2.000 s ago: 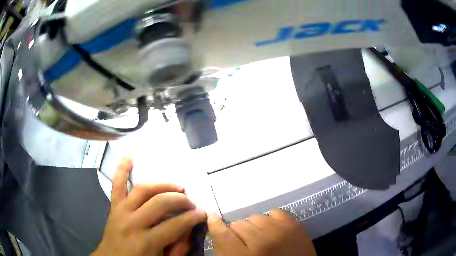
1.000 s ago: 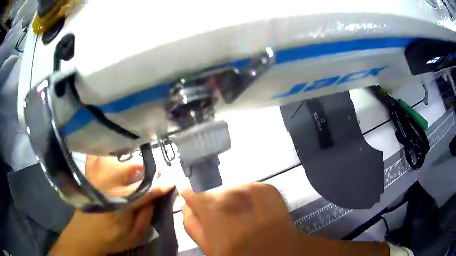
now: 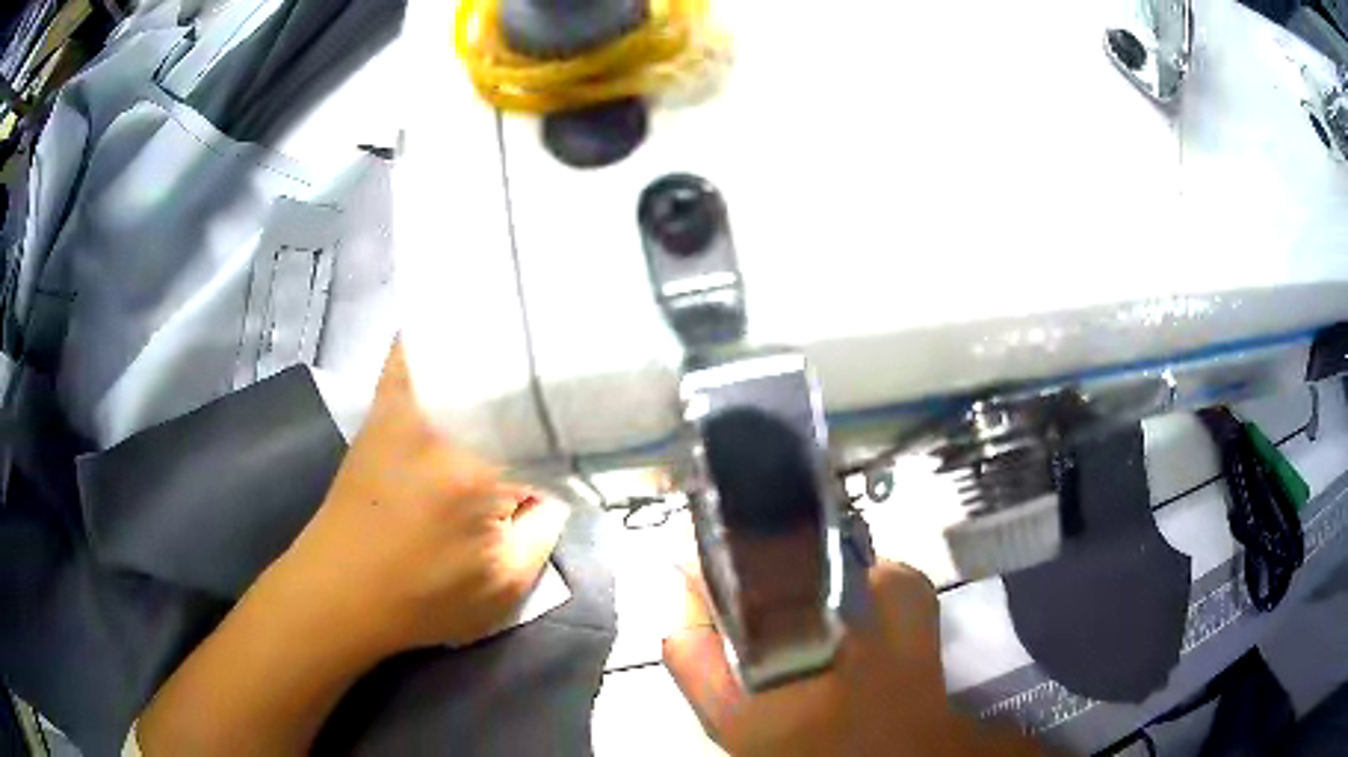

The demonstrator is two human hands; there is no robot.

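Note:
My left hand is left of the needle area, its fingers curled on a pale cloth piece whose corner sticks out below. A dark grey fabric panel lies limp under and below this hand. My right hand is below the white machine head, partly covered by the shiny thread take-up guard; its fingertips and any hold are hidden. The presser foot and needle cannot be made out behind the guard.
A squarish dark patch lies on pale panels at left. Right of the head are a curved dark pattern piece, black-handled scissors and a green-handled tool. A ruler strip edges the table.
The view has shifted left and over the machine's top, so the head and guard cover more. My hands have moved apart; more of the dark panel shows between them.

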